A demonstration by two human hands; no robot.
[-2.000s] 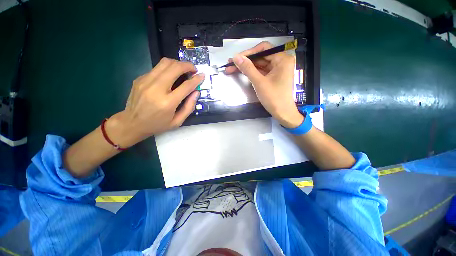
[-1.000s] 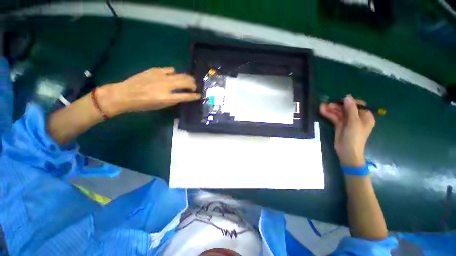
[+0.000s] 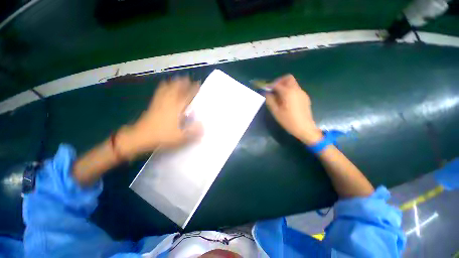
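Note:
A white sheet (image 3: 216,136) lies slanted on the dark green mat, its upper end glaring white and its lower end greyer. My left hand (image 3: 168,116) is motion-blurred over the sheet's left edge; its grip cannot be made out. My right hand (image 3: 292,103) is beside the sheet's upper right corner, fingers closed on the tweezers (image 3: 261,84), which show only as a blurred thin piece with a yellowish mark. The tweezer tips cannot be made out.
A white rail (image 3: 201,59) curves behind the green mat (image 3: 282,171). Beyond it, dark objects (image 3: 251,6) are cut off by the top edge. A whitish object (image 3: 425,11) stands at the upper right. A thin cable (image 3: 46,121) runs down at the left.
The black tray with the opened unit is gone from the mat in front of me. The sheet has turned from level to slanted. My right hand has moved inward to the sheet's upper corner.

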